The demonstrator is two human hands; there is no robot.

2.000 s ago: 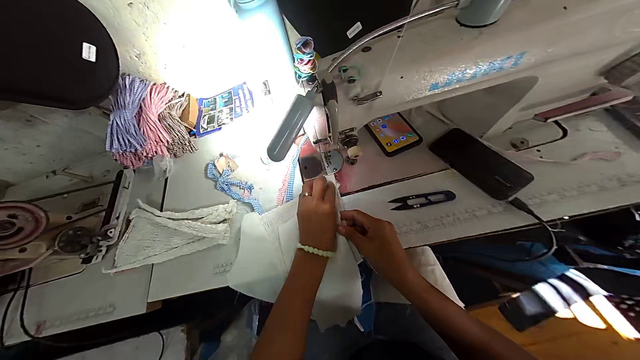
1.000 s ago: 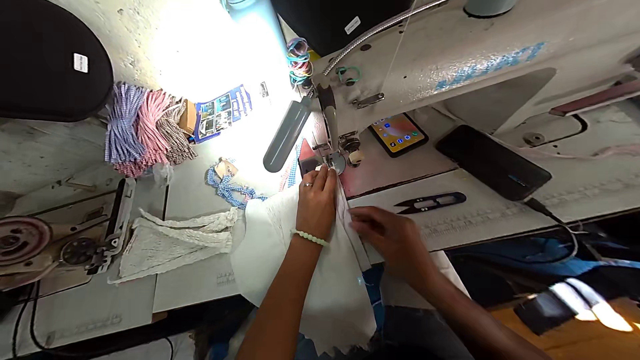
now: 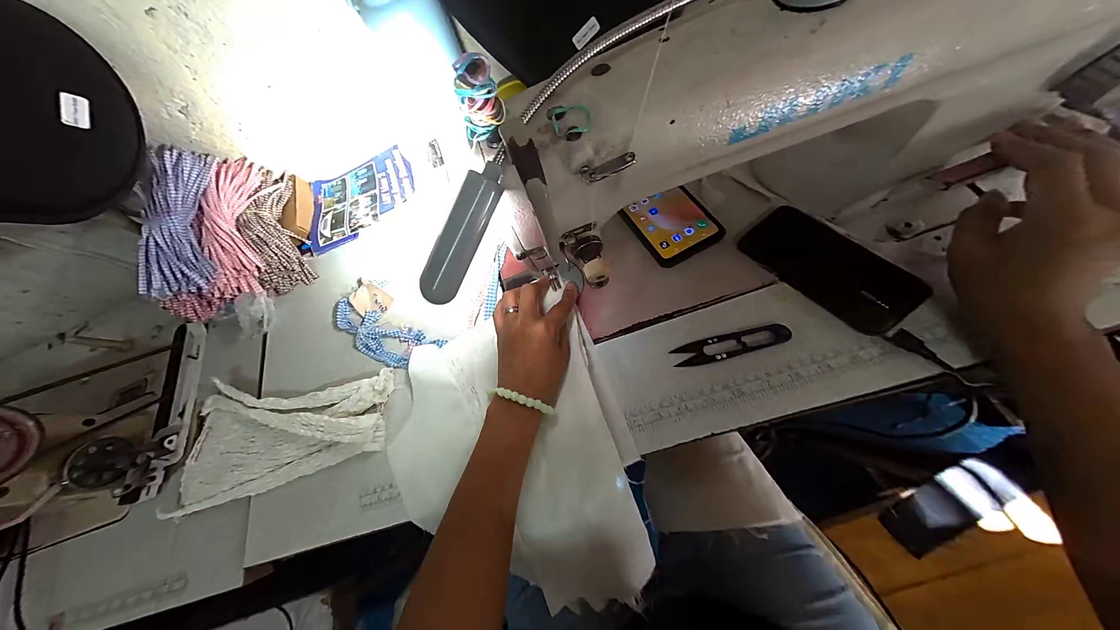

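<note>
White fabric (image 3: 577,490) lies under the needle area of a sewing machine (image 3: 840,96) and hangs over the table's front edge. My left hand (image 3: 534,341), with a ring and a beaded bracelet, presses on the fabric right at the presser foot (image 3: 553,273); its fingertips touch the cloth beside the foot. At the far right, my right hand (image 3: 1041,219) is raised near the machine's right end, above a reddish lever-like part (image 3: 967,171). Its fingers are apart, somewhat blurred, and nothing shows in them. Thread snips (image 3: 733,345) rest on the table between the hands.
A lit smartphone (image 3: 672,226) and a black power bank (image 3: 836,269) with a cable lie under the machine arm. A grey lamp (image 3: 462,236) stands left of the needle. Further left are bundled cords (image 3: 232,227), blue checked strips (image 3: 376,337), gathered white cloth (image 3: 280,446) and another machine (image 3: 96,455).
My right hand has left the fabric's right edge and moved to the far right, up by the machine's right end. My left hand stays on the cloth by the presser foot.
</note>
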